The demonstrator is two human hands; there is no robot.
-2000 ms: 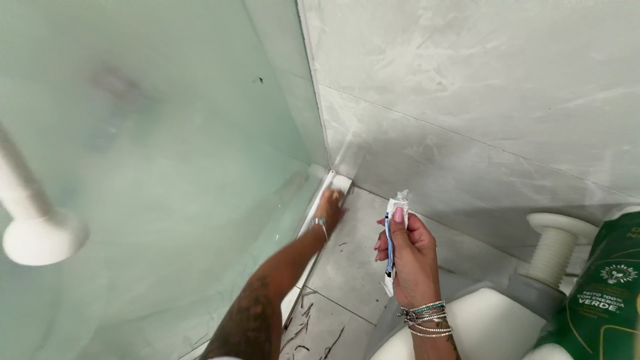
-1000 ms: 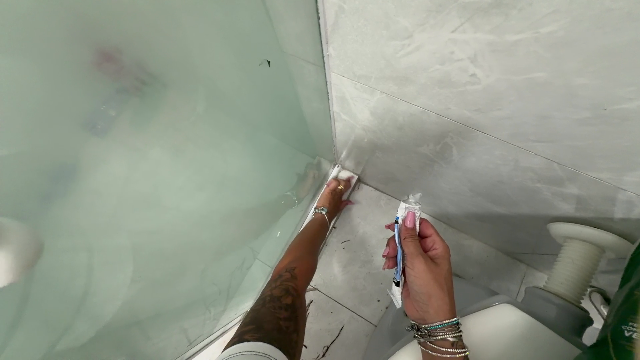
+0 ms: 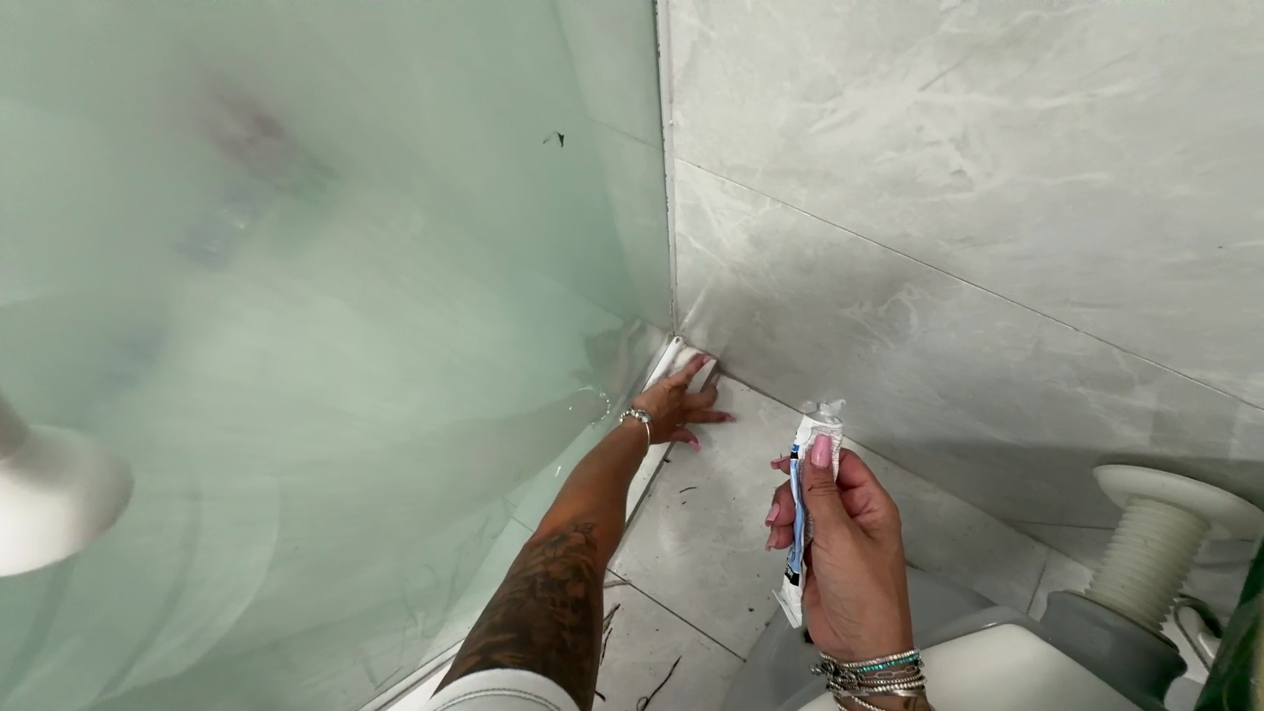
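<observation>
My left hand (image 3: 679, 407) reaches down to the corner where the frosted glass panel (image 3: 425, 296) meets the wall. Its fingers are spread and touch the white sill (image 3: 647, 472) at the panel's foot; whether anything lies under the palm is hidden. In my right hand (image 3: 847, 533), raised above the floor, is a narrow white and blue packet (image 3: 799, 533), crumpled and torn-looking at its upper end. Thumb and fingers pinch it upright.
Marbled grey tiles cover the wall (image 3: 948, 197) and floor (image 3: 711, 513). Dark strands (image 3: 660, 683) lie on the floor. At lower right are a white corrugated pipe (image 3: 1150, 563) and a white and grey fixture (image 3: 978, 671). A blurred white rounded object (image 3: 59, 499) is at far left.
My left hand's fingers, blurred two seconds ago, now show spread at the corner. My right hand still holds the packet. The view has shifted somewhat.
</observation>
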